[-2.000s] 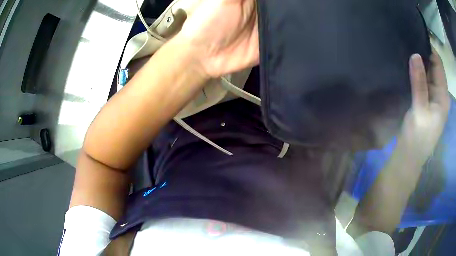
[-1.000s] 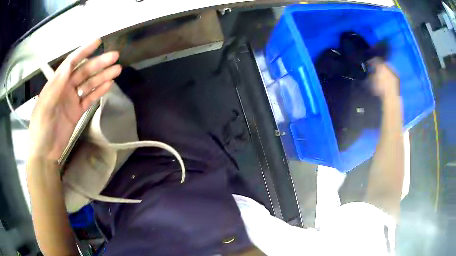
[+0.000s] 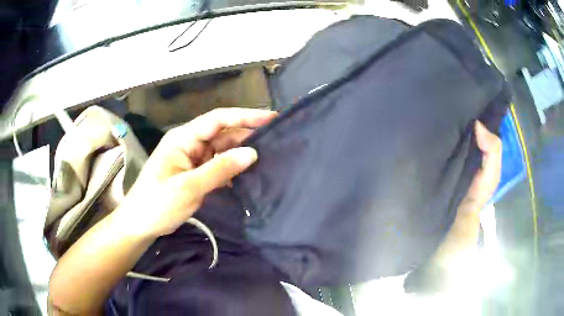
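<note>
A large dark navy cloth piece or bag is spread between my two hands above my lap. My left hand grips its left edge between thumb and fingers. My right hand holds its right edge, with the fingers partly hidden behind the cloth. A beige handbag with a zipper lies at the left, partly behind my left forearm. A thin beige strap curls out over the navy apron.
A white-edged table runs across the top, with a thin dark loop on it. A tan shelf lies under its edge. The blue crate shows at the right, mostly hidden by the cloth.
My right hand has come out of the blue crate with a navy piece. My left hand has moved right from above the beige bag and taken hold of the piece's left edge.
</note>
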